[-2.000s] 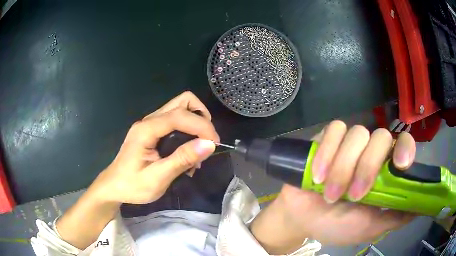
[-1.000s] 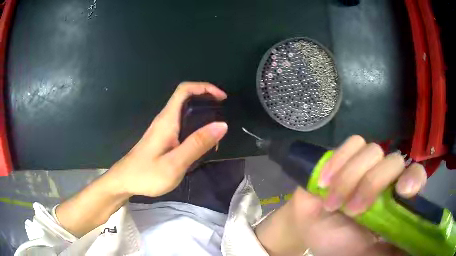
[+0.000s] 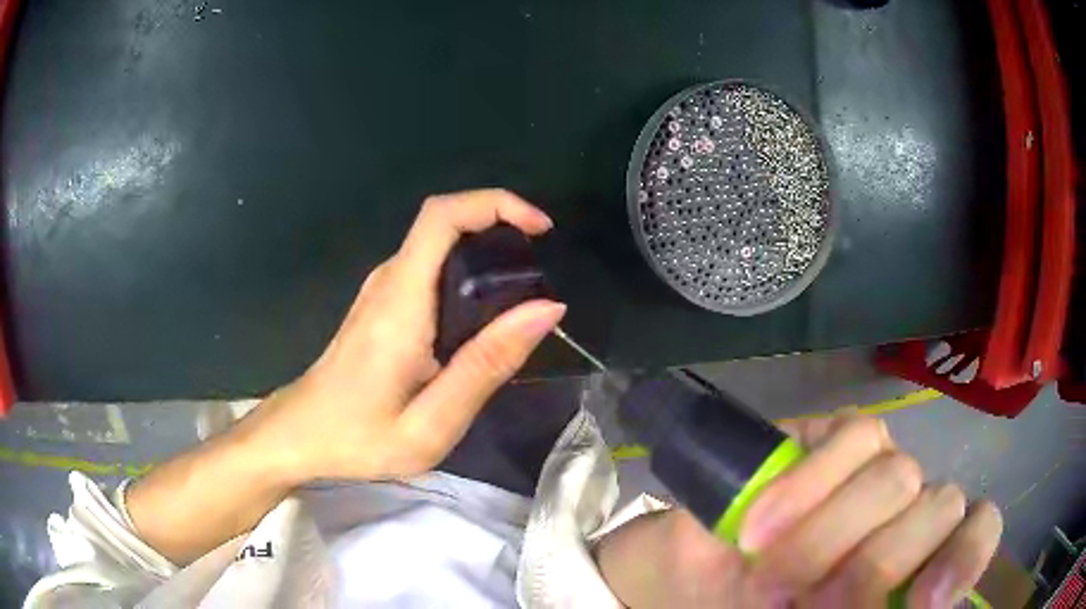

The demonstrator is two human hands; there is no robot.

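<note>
My left hand holds a black plastic housing between thumb and fingers, above the near edge of the dark green bench. My right hand grips the lime-green electric screwdriver with a black nose at the lower right. Its thin silver bit points up and left, its tip at my left thumb tip beside the housing. Whether the bit touches the housing or bears a screw cannot be told. A round perforated screw dish with many silver screws lies on the bench, right of my left hand.
The dark green bench spans the view. Red trays stand at the right edge and far left edge. A red stool shows below the right side of the bench. Grey floor with yellow lines lies beyond the near edge.
Since one second ago, the screwdriver has moved down and turned more steeply, its bit coming to my left thumb. Two seconds ago the bit was at my left fingertips; my left hand has since opened wider around the housing.
</note>
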